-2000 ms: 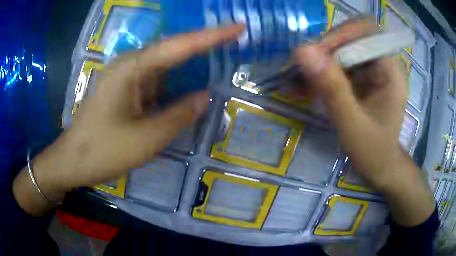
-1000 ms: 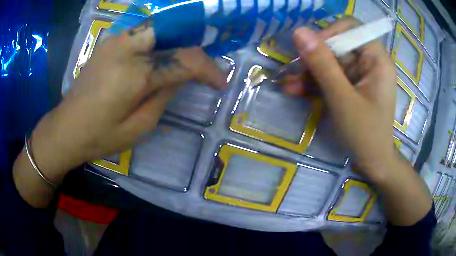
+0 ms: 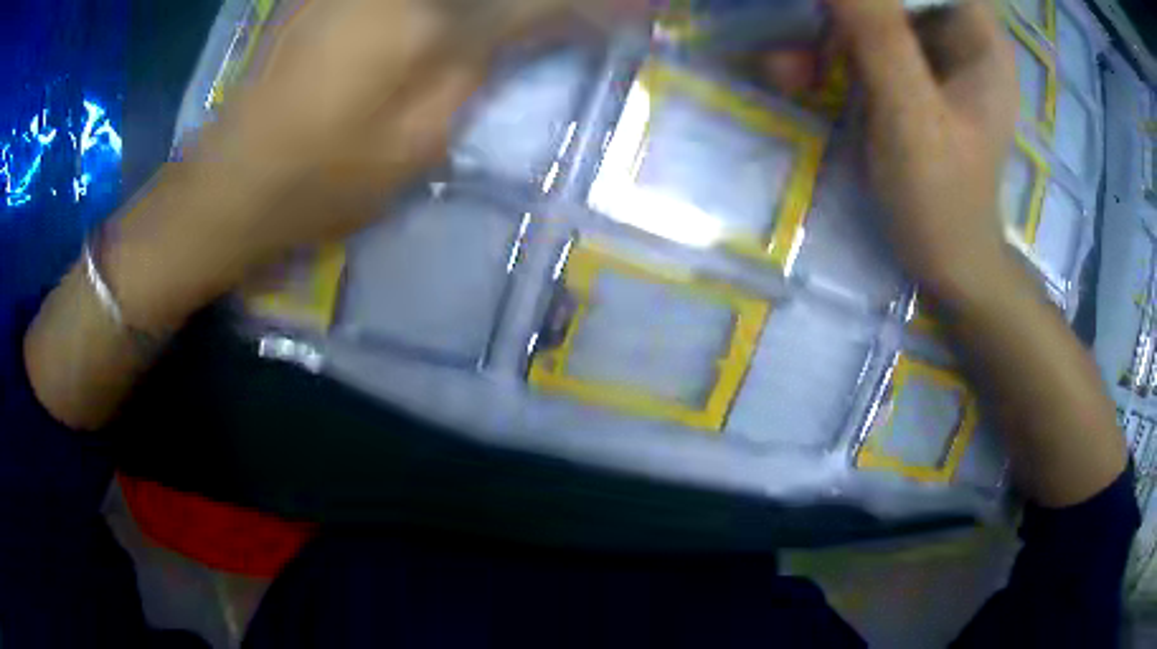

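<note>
The whitish blister tray fills the middle, with yellow frames lying in its pockets. One frame near the centre has bright glare over its left and lower sides. My left hand, blurred, is over the tray's upper left; its fingers reach the top edge and what they hold cannot be made out. My right hand is over the upper right, its fingertips near the top edge. A small pale bit of the pen-like tool shows at its top; the tool's tip is not clear. The blue film sheet is not visible in the hands.
A glossy blue mass of film stands at the left edge. A dark mat shows below the tray. A red object lies below the near edge at the left. Another whitish tray is at the right edge.
The view has shifted, so the tray shows higher in the picture. Both hands have moved up towards the top edge, and the blue sheet has gone out of sight.
</note>
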